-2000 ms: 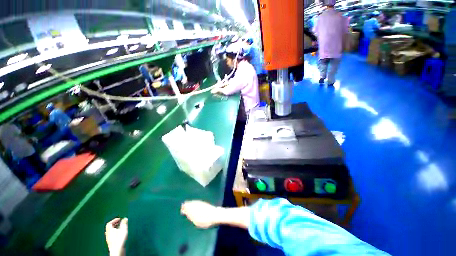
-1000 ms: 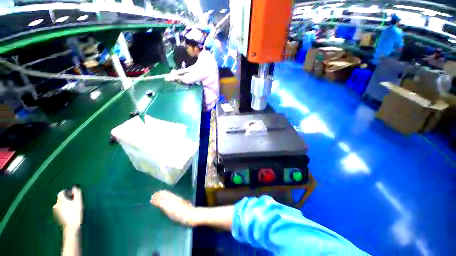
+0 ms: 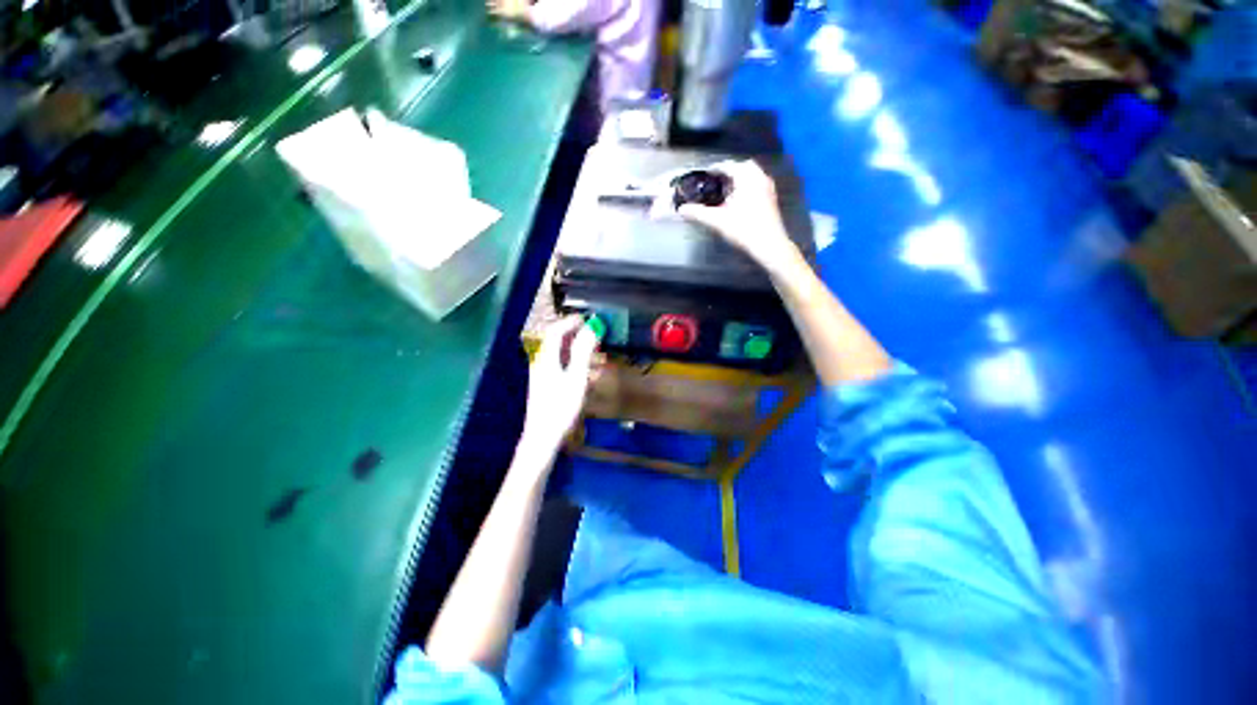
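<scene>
My right hand is at the bench press. Its fingers are around a round black part at the fixture on the flat press top, below the silver ram. The fixture is mostly hidden by the hand and part. My left hand is at the front left corner of the press, its fingertips at the left green button. A dark patch shows between its fingers; I cannot tell whether it holds something.
The red button and right green button are on the press front. The green belt on the left bears an open white carton and small black pieces. A person in pink is beyond. A brown carton stands at right.
Both hands have moved from over the belt to the press. The right hand now has a black part at the fixture, the left is at the green button. The view has tilted down.
</scene>
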